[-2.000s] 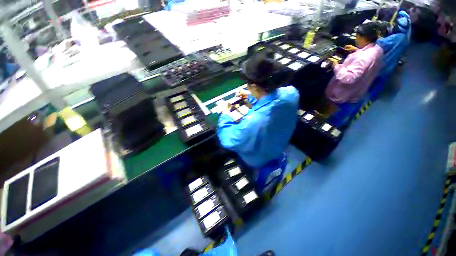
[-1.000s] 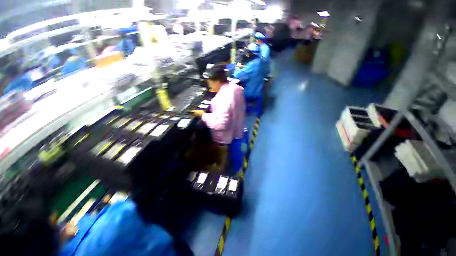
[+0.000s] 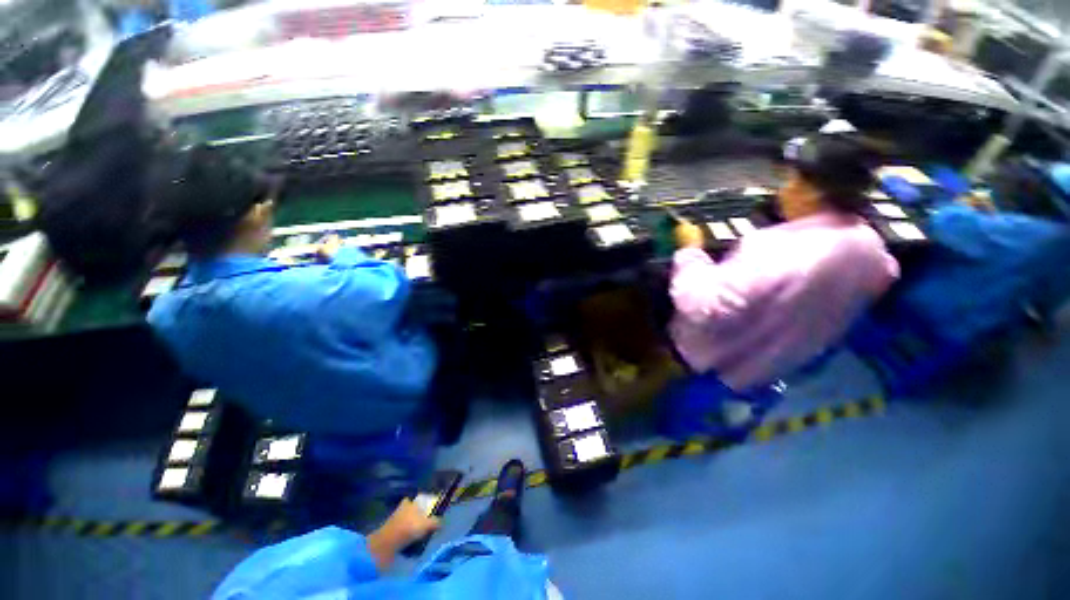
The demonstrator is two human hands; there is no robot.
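Note:
At the bottom centre, my left hand (image 3: 405, 524) reaches out of a blue sleeve. It holds a dark flat slab, apparently a phone unit (image 3: 445, 493), with a pale patch beside my fingers. The unit is tilted over the floor. The image is blurred, so the exact grip and the unit's face are unclear. My right hand is not in view.
Seated workers in blue (image 3: 299, 340) and pink (image 3: 780, 293) smocks face the green bench. Black trays (image 3: 575, 434) of white-faced units stand low between and behind them. More black trays (image 3: 493, 193) lie on the bench. Yellow-black tape (image 3: 692, 449) crosses the blue floor.
The view has swung back from along the aisle to face the bench. My left hand with the dark unit and my foot now show at the bottom.

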